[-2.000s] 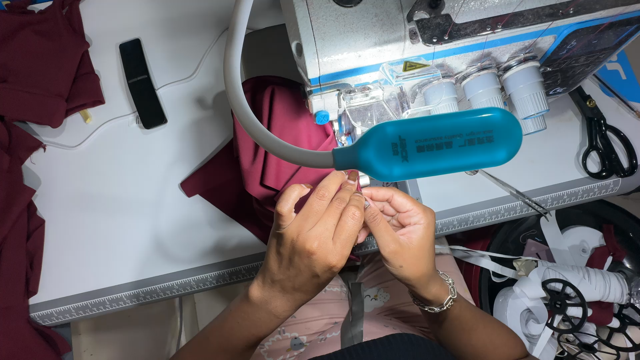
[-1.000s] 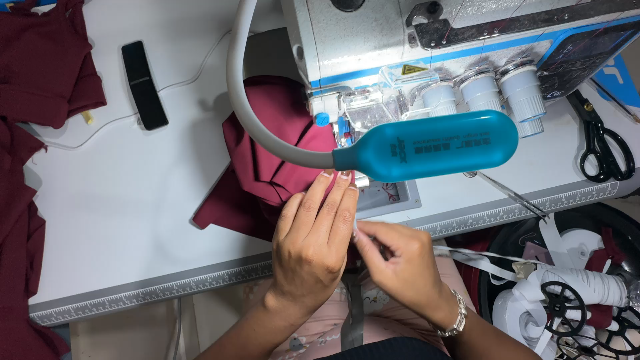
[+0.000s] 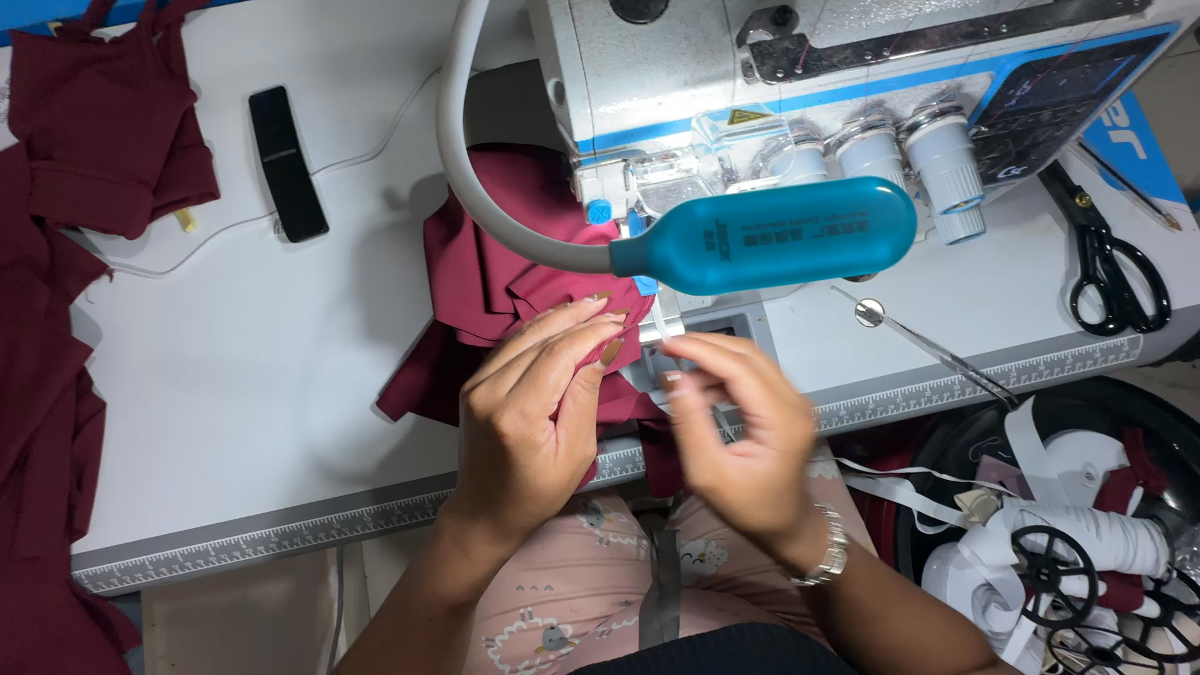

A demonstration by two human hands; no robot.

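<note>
Maroon fabric (image 3: pixel 506 225) lies bunched at the left end of a white and blue overlock sewing machine (image 3: pixel 637 84). My left hand (image 3: pixel 534 403) presses and pinches the fabric's edge in front of the presser foot area. Just right of it, my right hand (image 3: pixel 741 412), somewhat blurred, pinches a narrow white tape (image 3: pixel 662 323) between thumb and forefinger. The tape reaches up beside the fabric edge toward the machine. A teal lamp head (image 3: pixel 778 234) on a bent grey neck hides the needle and part of the foot.
Black-handled scissors (image 3: pixel 1106 253) and metal tweezers (image 3: pixel 937 352) lie on the right of the table. At the left are more maroon garments (image 3: pixel 56 328) and a black phone-like device (image 3: pixel 288 164) by a white cable. A black bin (image 3: pixel 909 525) at lower right holds white tape and spools.
The maroon fabric and my left hand have moved up toward the machine. My right hand has shifted relative to the left one, and white tape now shows between its fingers and the machine.
</note>
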